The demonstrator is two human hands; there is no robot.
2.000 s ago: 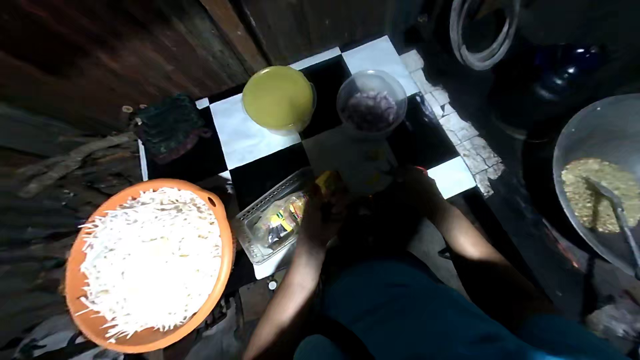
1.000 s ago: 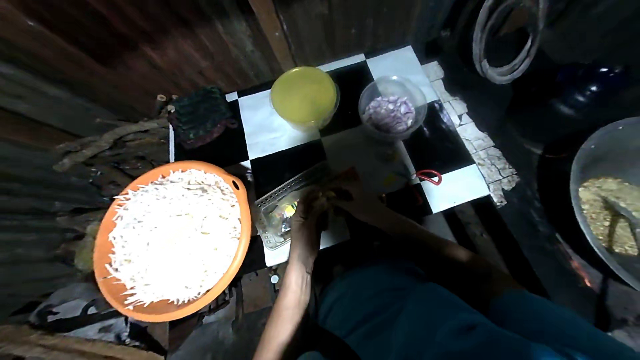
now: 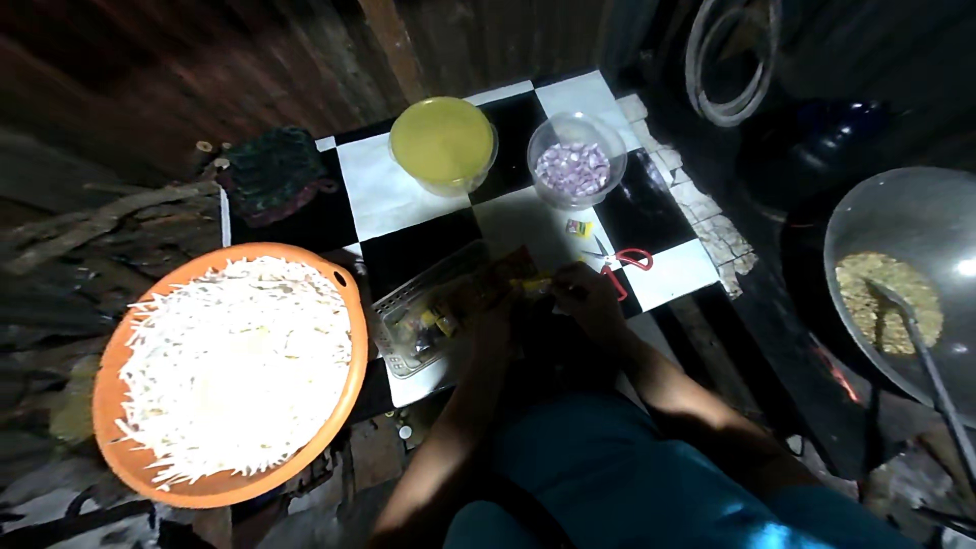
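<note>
My right hand (image 3: 585,297) grips the end of a small yellow packet (image 3: 534,285) over the checkered table. Beside it, my left hand (image 3: 494,320) is in shadow at a red and yellow packet (image 3: 512,267); its fingers are too dark to read. A clear plastic basket (image 3: 396,358) with small packets lies by my left hand. Red-handled scissors (image 3: 634,259) lie spread on the tabletop, right of my right hand. Above them sits a small yellow sachet (image 3: 579,228). A clear bowl of chopped onions (image 3: 573,169) stands behind, and left of it a tub of yellow liquid (image 3: 442,141).
An orange basin (image 3: 354,328) full of pale shredded strips stands at the left. On the right, a large metal wok (image 3: 846,198) holds chopped food and a ladle (image 3: 926,351), with embers (image 3: 839,374) glowing beside it. A dark cloth (image 3: 274,171) lies at the table's back left corner.
A yellow packet now shows between my hands. My right hand was by the red handles two seconds ago and left them on the table. The view has shifted.
</note>
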